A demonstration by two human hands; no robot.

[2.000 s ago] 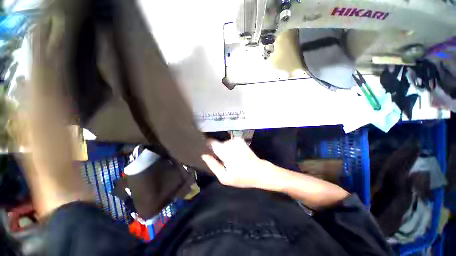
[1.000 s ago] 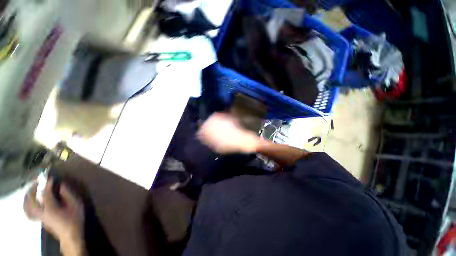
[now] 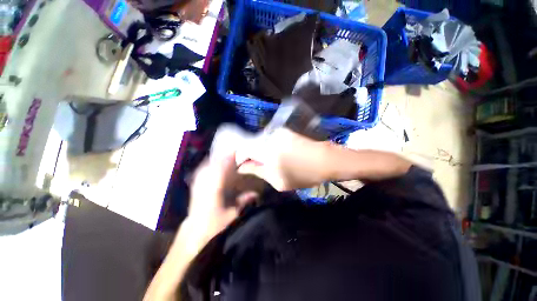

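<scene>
My right hand [image 3: 282, 159] reaches in from the right and is shut on a pale cloth piece [image 3: 235, 141], blurred by motion. My left hand [image 3: 215, 197] comes up from below and meets it over my lap, close to the same cloth. The left fingers are bent and blurred, so whether they grip the cloth is unclear. A dark brown garment panel [image 3: 106, 253] lies on the machine table [image 3: 147, 176] at the lower left, reaching up to the needle area.
A cream sewing machine [image 3: 35, 117] stands at the left. A grey rounded piece [image 3: 103, 126] and green snips [image 3: 162, 95] lie beside it. A blue crate [image 3: 380, 64] holds brown and pale pieces. Another blue container [image 3: 412, 70] stands behind, with shelving [image 3: 500, 176] at the far right.
The view has turned from the machine towards the right-hand crates. My left hand has left the brown panel near the needle and come to my right hand, where pale cloth now shows.
</scene>
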